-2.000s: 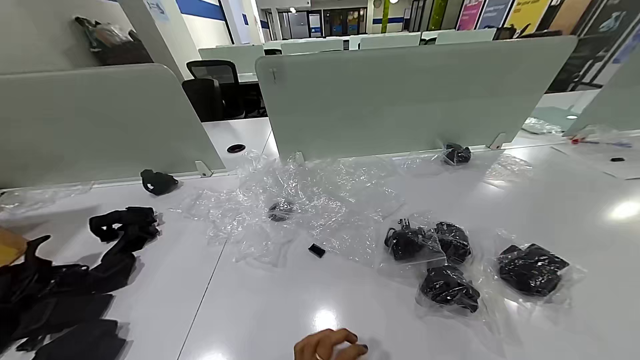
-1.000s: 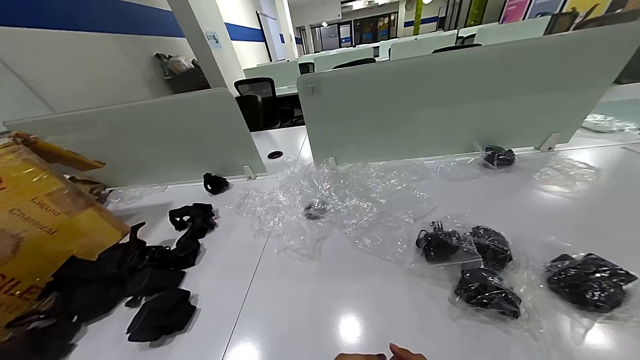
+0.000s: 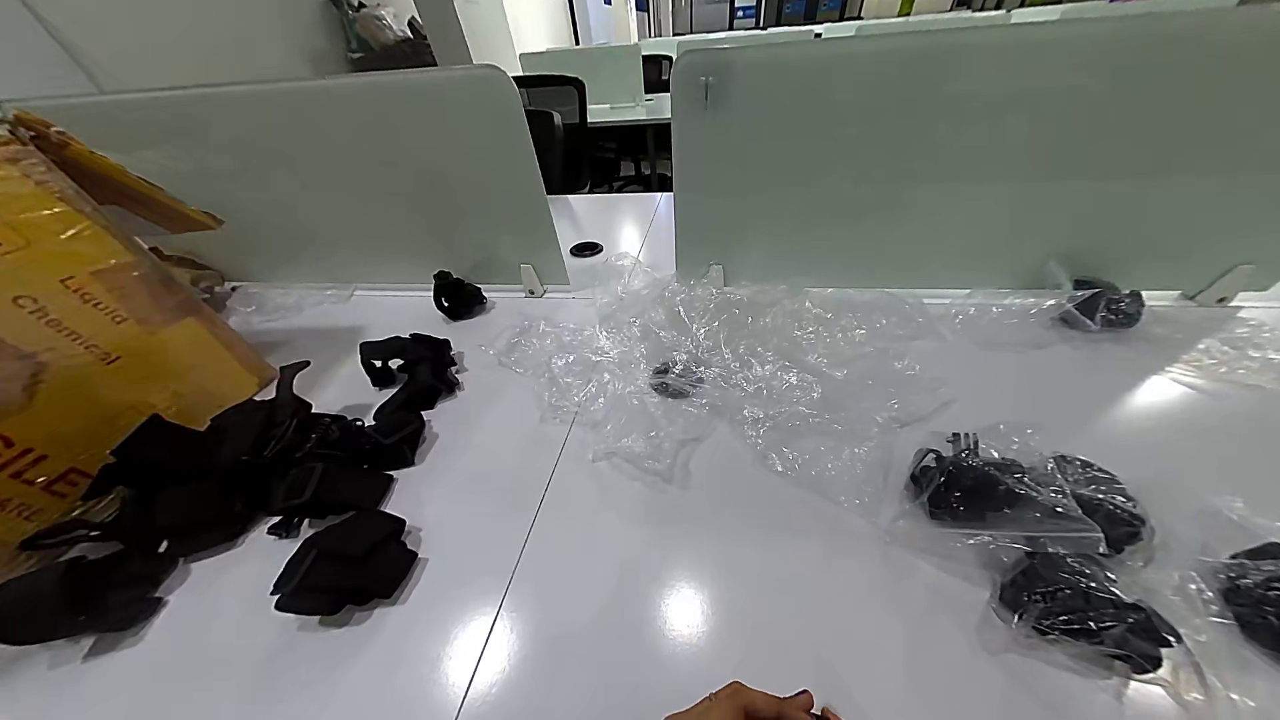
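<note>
At the bottom edge, what looks like my left hand (image 3: 745, 703) shows only its bent fingers over the white table; whether it holds anything is hidden. My right hand cannot be made out. Beyond the fingers, crumpled clear plastic bags (image 3: 800, 370) spread over the table, with a round dark item (image 3: 676, 379) among them. To the right lie bagged black mounts or straps (image 3: 985, 488), another black bundle in plastic (image 3: 1085, 605) and one at the right edge (image 3: 1250, 590). On the left are heaped black straps (image 3: 220, 480) and a folded black fabric piece (image 3: 345, 565).
A yellow-taped cardboard box (image 3: 120, 320) stands at the left behind the straps. Pale divider panels (image 3: 960, 150) line the table's far edge. A small black item (image 3: 458, 296) and a bagged black item (image 3: 1105, 305) lie near them. A cable grommet (image 3: 586, 249) sits past the gap.
A small black piece lying by the clear plastic two seconds ago is gone from that spot. The hand has drawn down toward the bottom edge, with fewer fingers showing. The view has shifted.
</note>
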